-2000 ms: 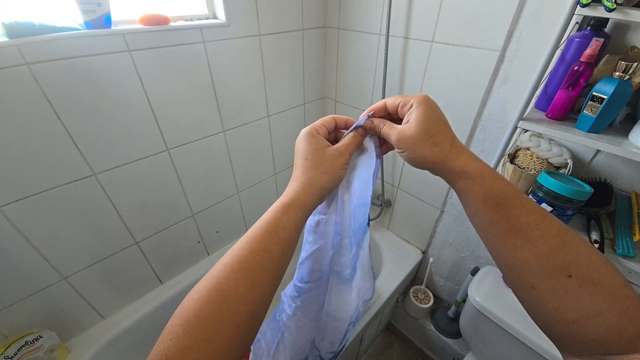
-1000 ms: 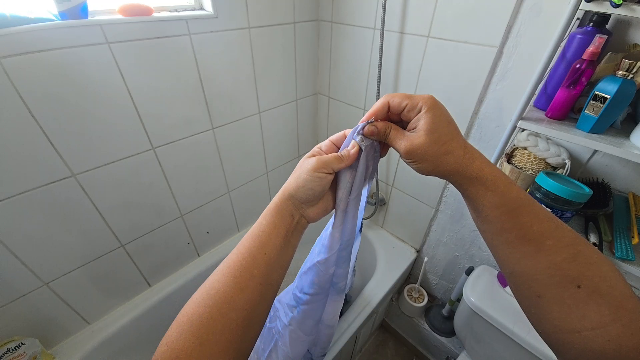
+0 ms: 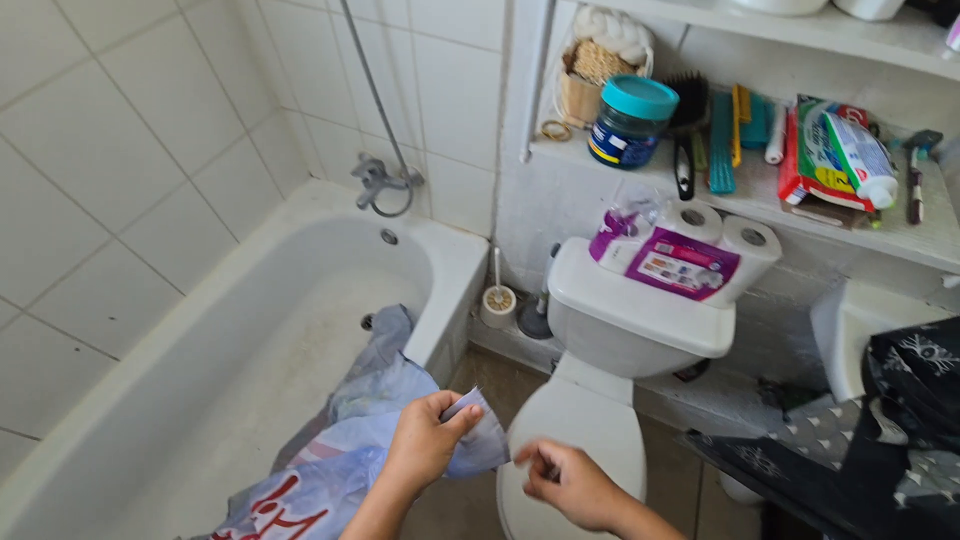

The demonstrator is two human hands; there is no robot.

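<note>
My left hand [image 3: 431,439], low in the middle of the view, pinches the gathered top edge of a light blue, thin fabric curtain or sheet [image 3: 337,450] between thumb and fingers. The cloth bears red lettering and drapes over the rim of the white bathtub [image 3: 247,352], with part of it inside the tub near the drain. My right hand [image 3: 559,480] is just right of the cloth, over the toilet lid, slightly blurred, its fingers curled. Nothing shows in it, and it does not touch the cloth.
The toilet [image 3: 585,442] stands right of the tub, with wrapped toilet rolls [image 3: 686,259] on its cistern. A toilet brush holder [image 3: 499,304] and plunger [image 3: 535,319] sit between. Above is a shelf [image 3: 667,176] with a teal-lidded jar [image 3: 634,124] and toothpaste. Dark patterned cloth [image 3: 900,397] hangs by the sink [image 3: 870,322].
Both hands held the cloth up together; now my right hand has let go and is apart from it. The hands are lower, and the view has turned down and right.
</note>
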